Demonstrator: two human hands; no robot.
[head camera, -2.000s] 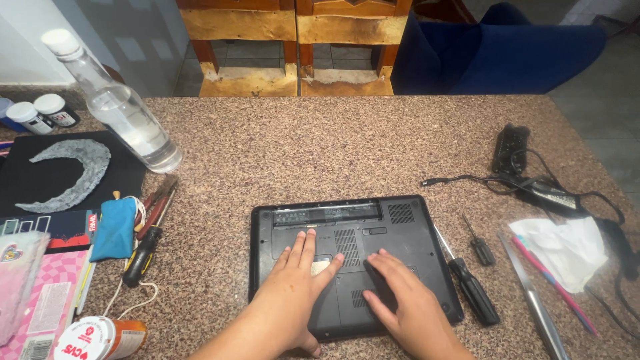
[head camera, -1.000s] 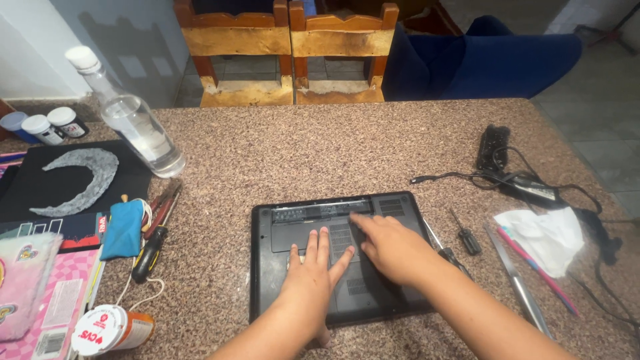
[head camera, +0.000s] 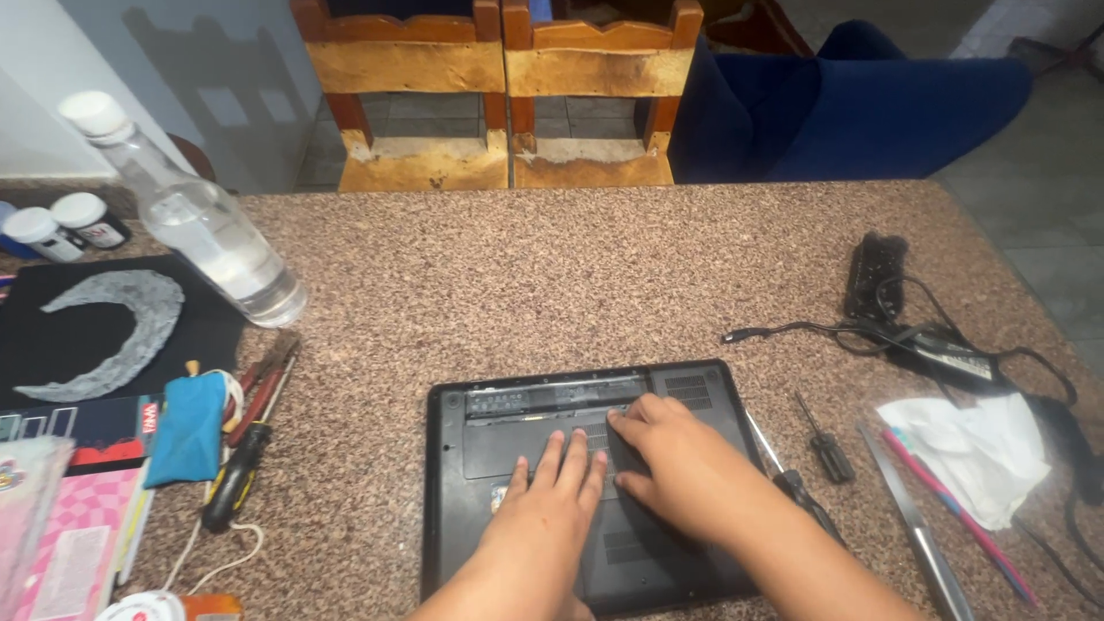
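A black laptop (head camera: 517, 453) lies upside down on the speckled stone counter, its long battery bay (head camera: 561, 395) uncovered at the far edge. My left hand (head camera: 548, 509) rests spread and flat on the underside, left of the middle. Just right of it, my right hand (head camera: 677, 457) touches the bottom panel with bent fingers near a vent; its fingertips are partly hidden. Beside the laptop's right edge lie a larger screwdriver (head camera: 798, 496), partly behind my right forearm, and a small dark screwdriver (head camera: 828, 448).
At right are a power adapter (head camera: 940, 354) with cables, a white cloth or tissue (head camera: 975, 457), a knife (head camera: 923, 535) and a pink stick (head camera: 957, 513). A glass bottle (head camera: 220, 246), pliers (head camera: 263, 379), a yellow-black screwdriver (head camera: 237, 474) and a blue pouch (head camera: 185, 427) are at left.
My right hand has moved from the laptop's right part up toward the battery bay, then slightly back, with its fingers more bent. My left hand stays spread on the laptop.
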